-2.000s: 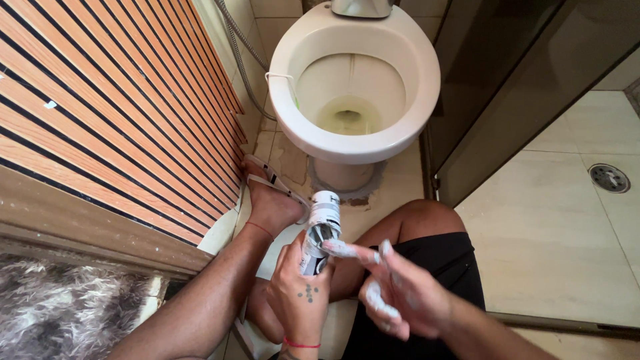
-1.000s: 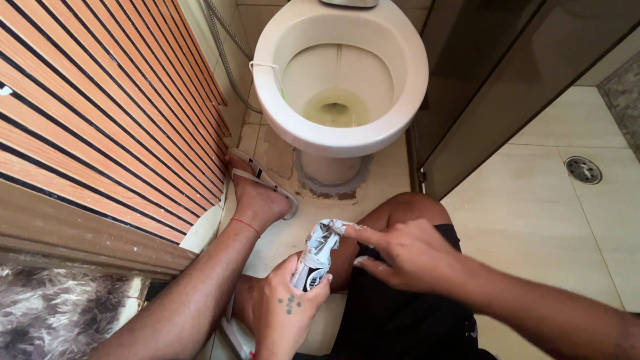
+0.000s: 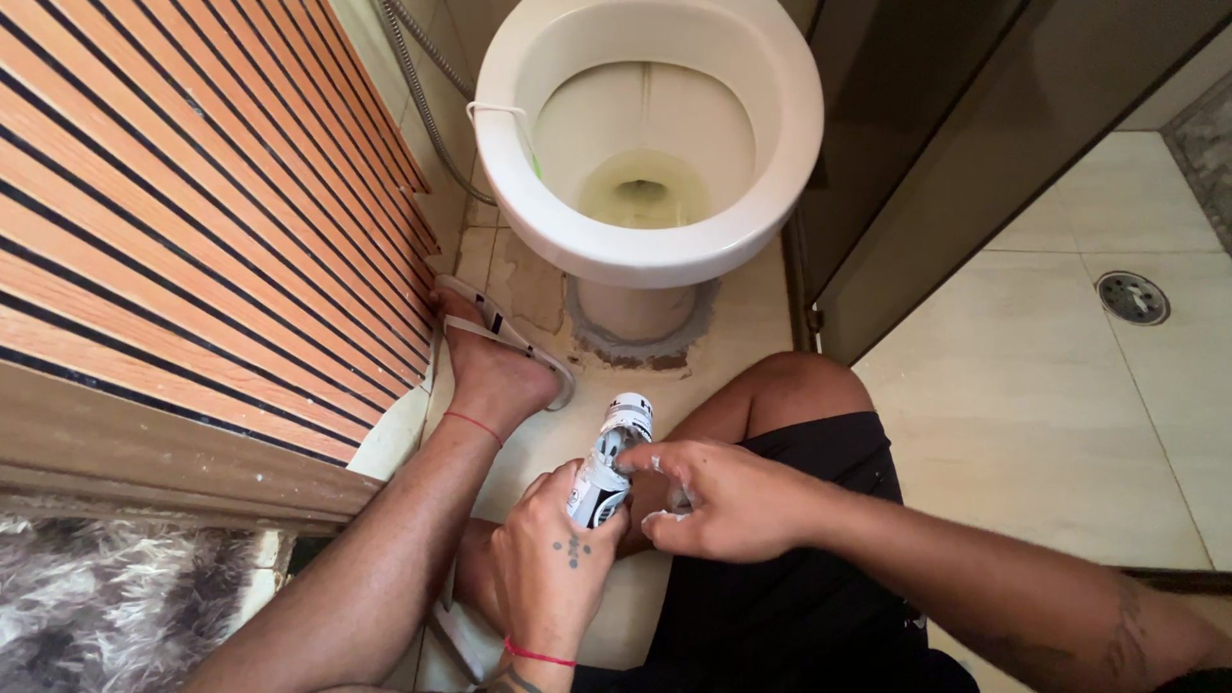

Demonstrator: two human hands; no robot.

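Note:
My left hand [image 3: 563,549] is wrapped around a white and black cartridge [image 3: 599,493] with printing on it, torn open partway along its side. Grey-white paste shows in the opening. The index finger of my right hand [image 3: 727,500] reaches into that opening; its other fingers are curled, with paste smeared on several of them. Beyond the cartridge stands a white toilet bowl [image 3: 654,255], its pedestal ringed at the floor by a band of grey sealant [image 3: 640,342]. In front of this band the floor shows brown, rough residue.
Orange wooden slats [image 3: 192,192] line the left side, above a shaggy grey rug [image 3: 106,606]. A metal hose [image 3: 423,106] hangs behind the bowl's left side. On the right are a dark glass panel [image 3: 924,192] and a round floor drain [image 3: 1133,297]. My legs flank the cartridge.
My right hand was held apart with spread, paste-covered fingers two seconds ago; it has moved to the cartridge, and its index finger is now in the opening. The view has shifted somewhat.

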